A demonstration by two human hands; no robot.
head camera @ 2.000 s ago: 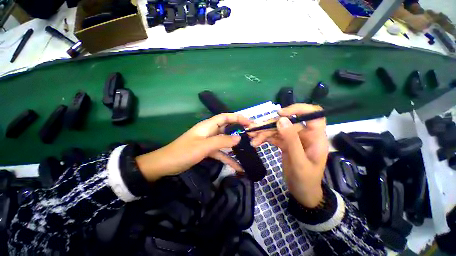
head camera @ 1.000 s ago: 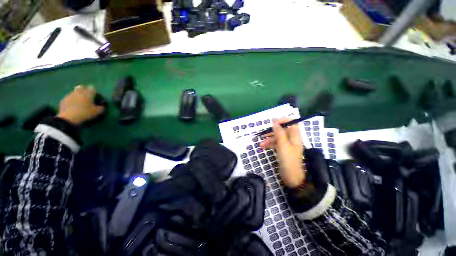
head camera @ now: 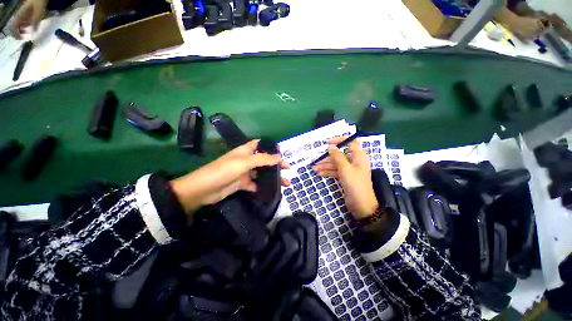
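My left hand (head camera: pixel 229 173) holds a black device housing (head camera: pixel 268 182) by its upper part, above the pile of housings (head camera: pixel 251 251). My right hand (head camera: pixel 351 178) holds dark tweezers (head camera: pixel 338 144) like a pen, their tip pointing left and down over the label sheet (head camera: pixel 338 251). The white sheet has a grid of small dark labels, with other sheets fanned at its top and right. No sticker can be made out on the tweezer tip. The lower part of the held housing merges with the dark pile.
A green conveyor belt (head camera: pixel 251 81) carries scattered black housings. More housings (head camera: pixel 483 219) lie at right beside a white liner (head camera: pixel 533 200). On the far bench are an open cardboard box (head camera: pixel 138 37), black-and-blue parts (head camera: pixel 219 15), dark tools and a second box (head camera: pixel 433 19). Other people's hands show at both upper corners.
My left hand has come back from the belt's left side and now holds a housing near the sheet. My right hand still holds the tweezers over the sheet. Housings on the belt have shifted.
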